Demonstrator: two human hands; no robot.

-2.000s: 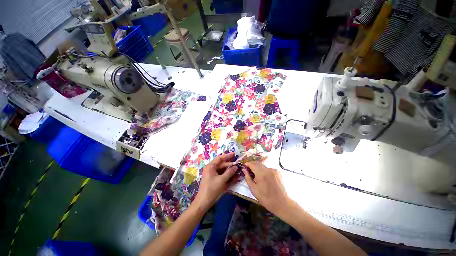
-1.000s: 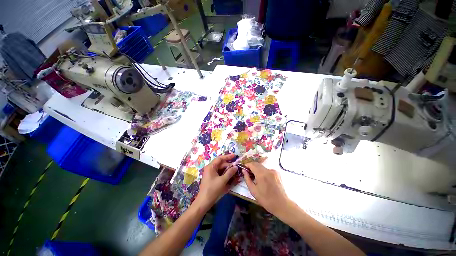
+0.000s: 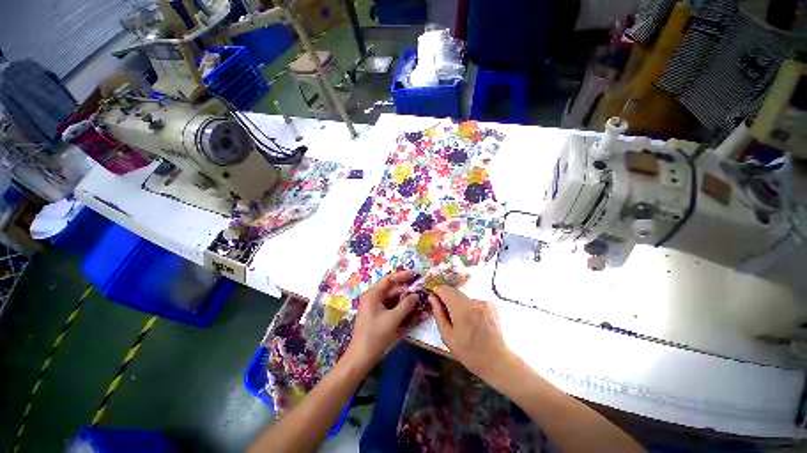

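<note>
A floral fabric panel (image 3: 425, 212) lies flat on the white table, left of the lockstitch machine (image 3: 655, 199), and hangs over the front edge at its lower left. My left hand (image 3: 385, 314) pinches the panel's near edge between thumb and fingers. My right hand (image 3: 464, 327) is just beside it, fingertips on the same folded edge (image 3: 429, 285). The fold is small and bunched, partly hidden by my fingers. The presser foot area (image 3: 540, 248) under the machine head has no fabric under it.
A second sewing machine (image 3: 190, 146) stands at the left with a crumpled floral pile (image 3: 288, 199) beside it. A blue bin (image 3: 258, 372) sits below the table edge near my lap. A printed ruler scale (image 3: 611, 385) runs along the table's front right.
My fingertips have shifted slightly at the folded edge, and the right hand's fingers have moved a little. The panel and machines lie essentially as before.
</note>
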